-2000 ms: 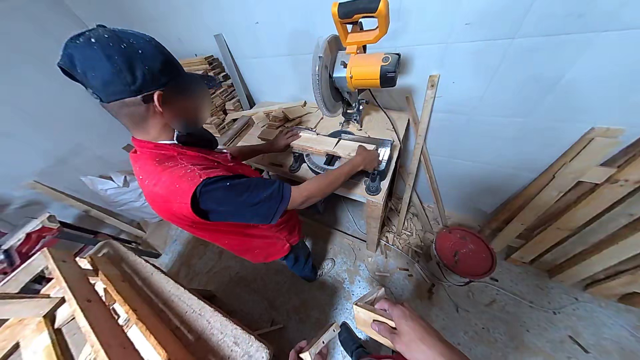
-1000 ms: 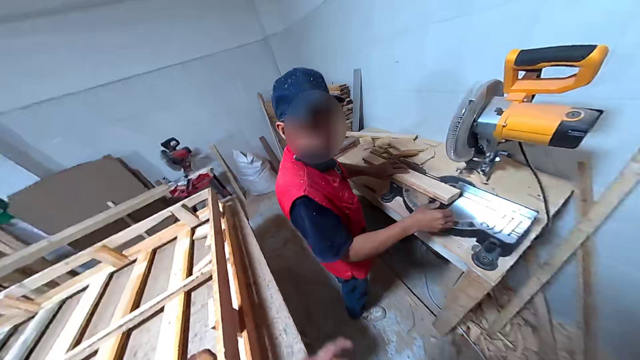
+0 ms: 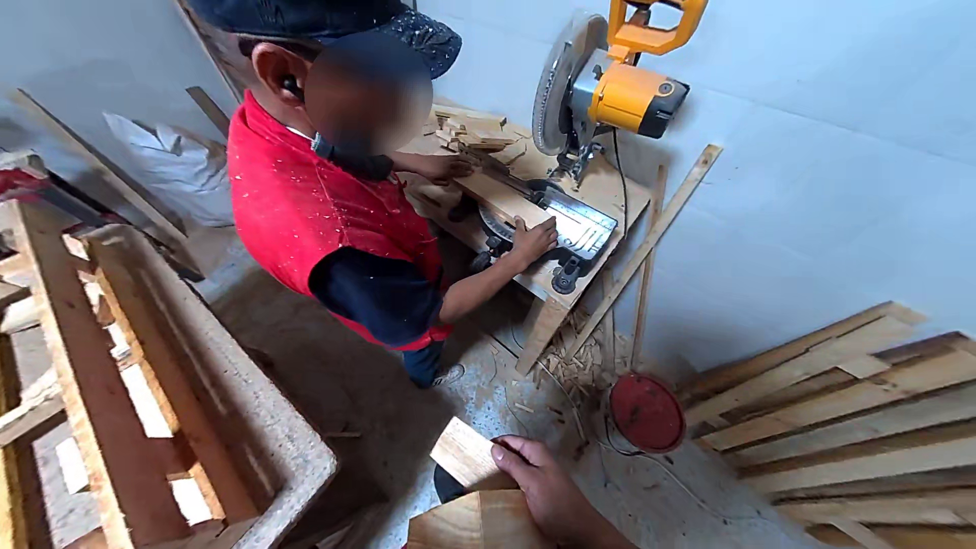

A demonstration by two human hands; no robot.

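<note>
My right hand (image 3: 537,480), low in the middle of the view, grips a short wooden block (image 3: 465,454) between thumb and fingers. Just below it, more wood pieces (image 3: 480,522) show at the bottom edge, close against my palm. My left hand cannot be seen. Ahead, a co-worker in a red vest (image 3: 328,213) and dark cap holds a wooden board (image 3: 503,197) on the base of a miter saw (image 3: 625,99) with both hands. The saw's head is raised above its metal table.
Wood offcuts (image 3: 480,137) lie on the saw's workbench (image 3: 545,293). A red-lidded bucket (image 3: 648,412) and a cable stand on the floor by wood scraps. Boards (image 3: 854,412) are stacked at right, with slatted wooden frames (image 3: 84,374) and a trough-like container (image 3: 305,457) at left.
The view has swung right and down since one second ago. My right hand, holding the block, is back in view. The co-worker's hands remain on the board at the saw.
</note>
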